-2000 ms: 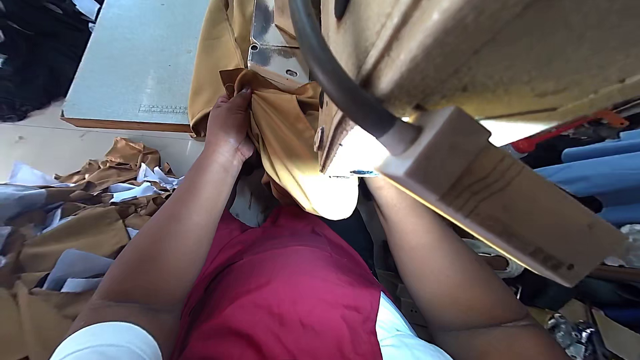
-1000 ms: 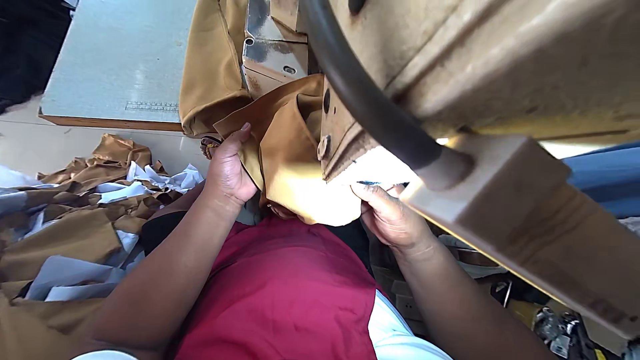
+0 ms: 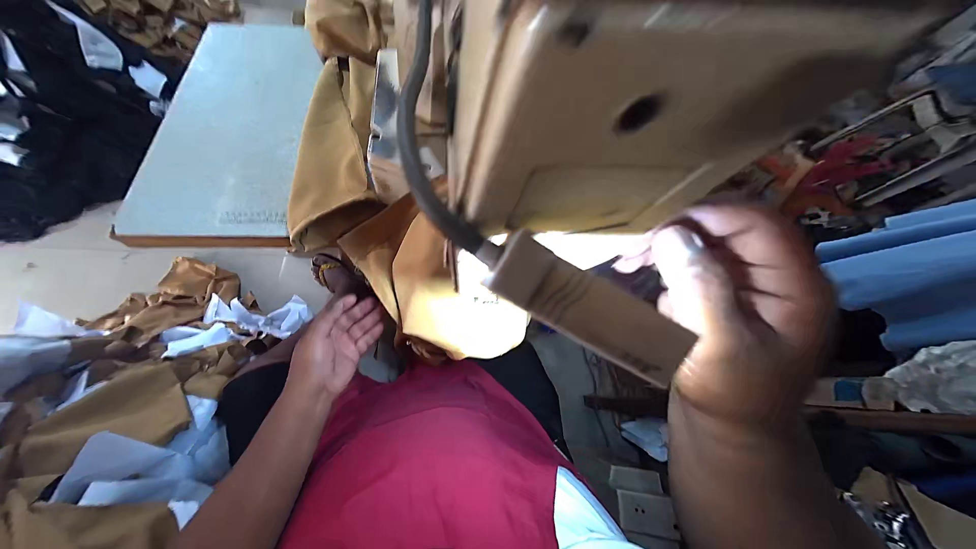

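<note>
Tan fabric (image 3: 423,290) hangs beneath the head of a sewing machine (image 3: 579,130), its lower part brightly lit. My left hand (image 3: 339,343) is palm up with fingers apart, just left of the fabric, and holds nothing. My right hand (image 3: 732,297) is raised at the right, blurred, beside the far end of a beige box-shaped attachment (image 3: 587,305) with a dark cable. Its thumb and fingers are bent toward each other; whether anything is between them cannot be told.
A pale blue table panel (image 3: 229,130) lies at the left. Tan and white fabric scraps (image 3: 114,412) are heaped below it, and black cloth (image 3: 69,145) lies farther left. Folded blue cloth (image 3: 907,267) is at the right, above a wooden edge (image 3: 892,419).
My left hand has let go of the tan fabric and opened. My right hand has moved from the fabric's edge out to the right and up. The view has shifted noticeably.
</note>
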